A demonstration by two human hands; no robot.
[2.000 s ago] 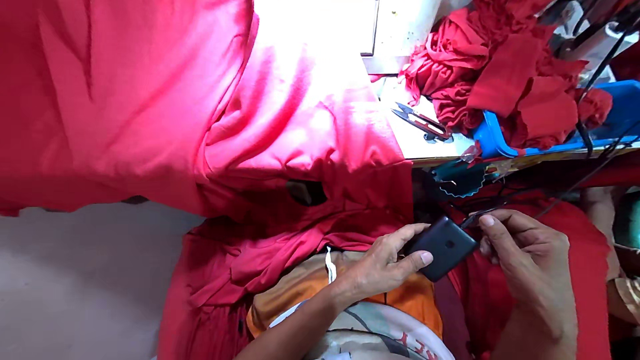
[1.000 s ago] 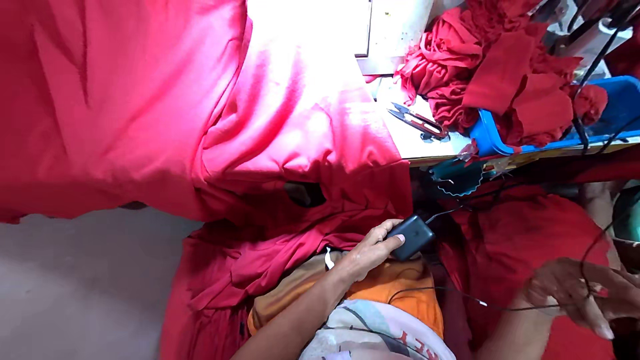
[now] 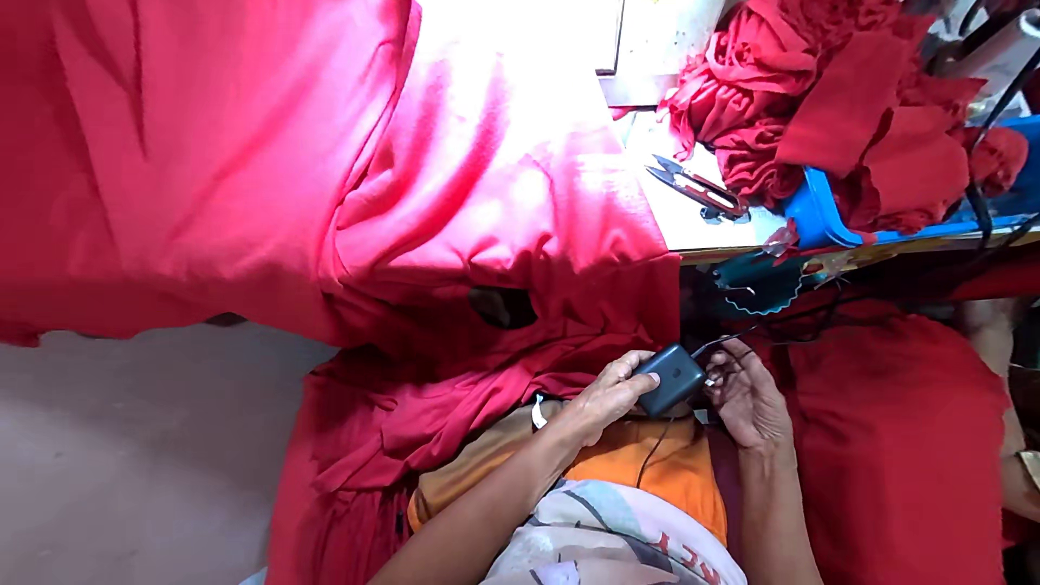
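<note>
My left hand (image 3: 611,396) grips a small black rectangular device (image 3: 673,380), with the thumb across its face. A thin cable (image 3: 729,335) runs from the device's upper right corner toward the table edge. Just right of the device is my right hand (image 3: 746,396), fingers curled, holding a small pale cable plug (image 3: 709,382) near the device's side. Another thin dark cable (image 3: 655,452) hangs below the device over orange cloth (image 3: 650,479) on my lap. Red fabric (image 3: 487,203) drapes from the table down to my lap, left of the hands.
Thread snips (image 3: 697,185) lie on the white table beside a blue plastic basket (image 3: 825,207) heaped with red fabric pieces (image 3: 845,106). Black cables (image 3: 979,195) cross the basket. More red cloth (image 3: 902,439) lies at the right. Part of a person's limb (image 3: 987,333) shows at the right edge.
My right hand was at the device, moved far right with a cable one second ago, and is now back beside the device. My left hand has kept hold of the device.
</note>
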